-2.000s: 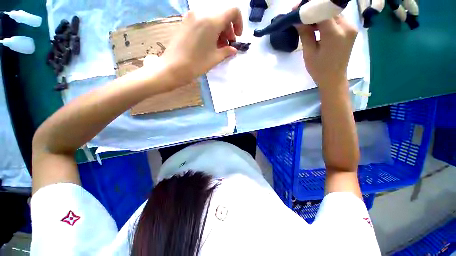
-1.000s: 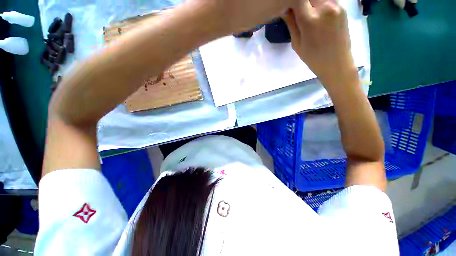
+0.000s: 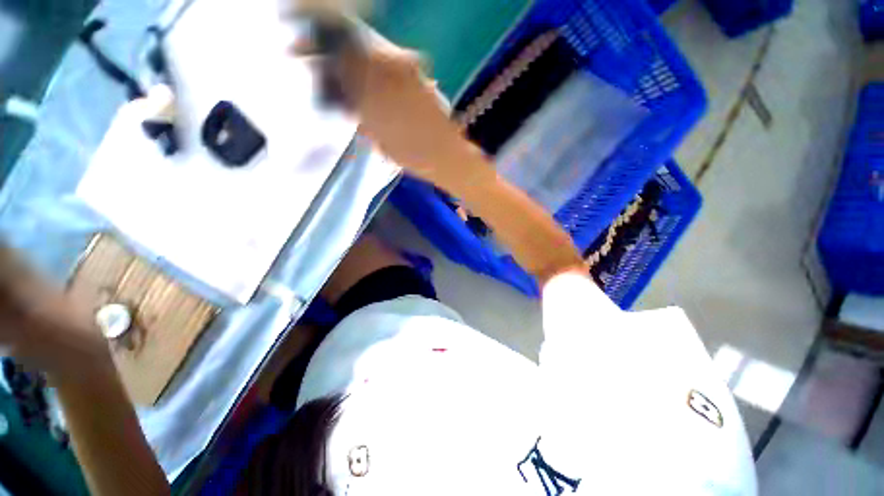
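Note:
My right hand is motion-blurred over the white board, with its fingers around a blurred dark part. My left hand is blurred at the left edge; whether it holds anything cannot be told. A black block sits on the board. A black-and-cream part lies left of it. A small white round cap with dark stains beside it is on the brown corrugated cardboard. Small dark pieces lie at the lower left, partly hidden by my left arm.
Pale plastic sheeting covers the green bench. Blue crates stand beside it, holding rows of black-and-cream parts and whitish film. Another blue crate is at the far right on the grey floor. A white bottle tip shows at the left edge.
The view has turned, bringing more crates and floor into sight. My hands have moved apart, the left one to the left edge. The white cap on the cardboard now shows uncovered.

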